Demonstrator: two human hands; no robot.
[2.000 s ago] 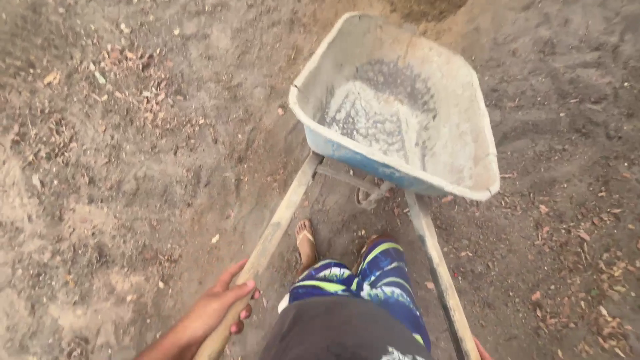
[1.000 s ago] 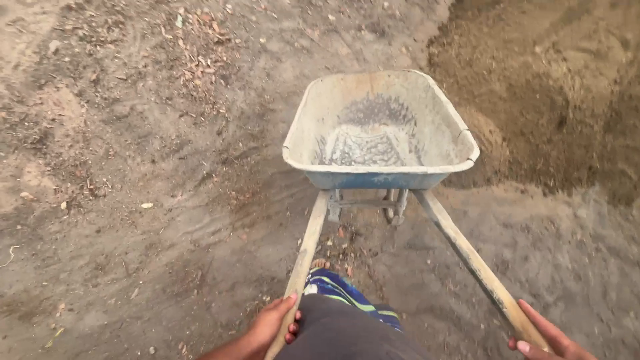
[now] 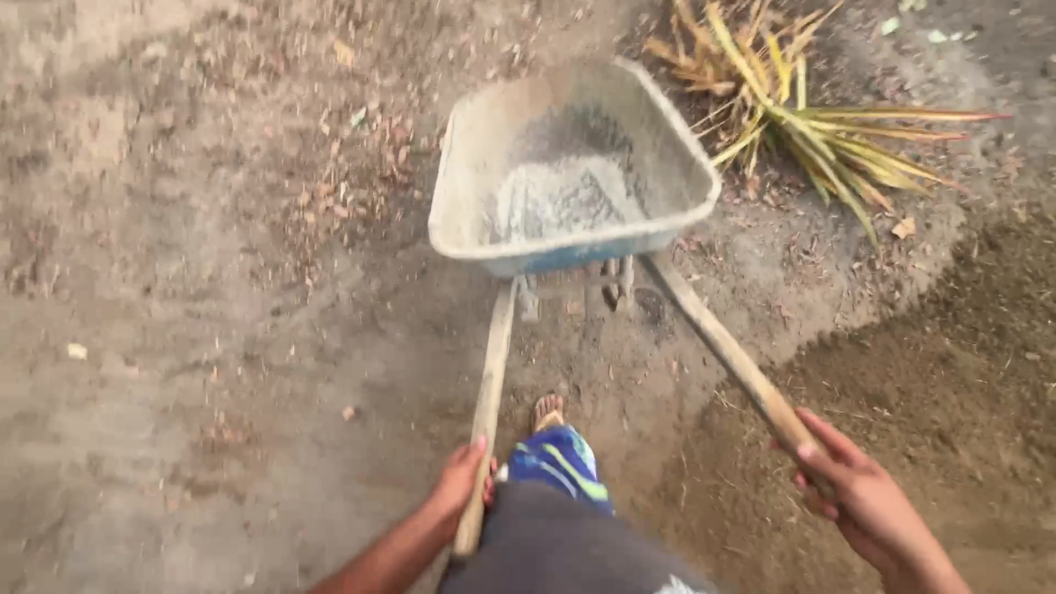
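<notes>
Ahead of my body is a wheelbarrow with a worn tray (image 3: 569, 198), blue on its outside and coated inside with pale, dried residue. Two wooden handles run back from under it. My left hand (image 3: 466, 483) is wrapped around the left wooden handle (image 3: 493, 371), near its end. Around the right wooden handle (image 3: 734, 355) my right hand (image 3: 841, 478) is closed, close to its rear end. Metal legs show beneath the tray; the wheel is hidden. One foot in a sandal (image 3: 549, 412) shows between the handles.
A plant with long yellow-green and dry leaves (image 3: 792, 115) lies on the ground just right of the tray. Darker loose soil (image 3: 932, 355) spreads along the right side. Dry leaves (image 3: 355, 181) are scattered over the bare dirt at the left.
The wheelbarrow and I have moved over the ground; the plant has come into view. My right hand, mostly out of view two seconds ago, now shows on the right handle.
</notes>
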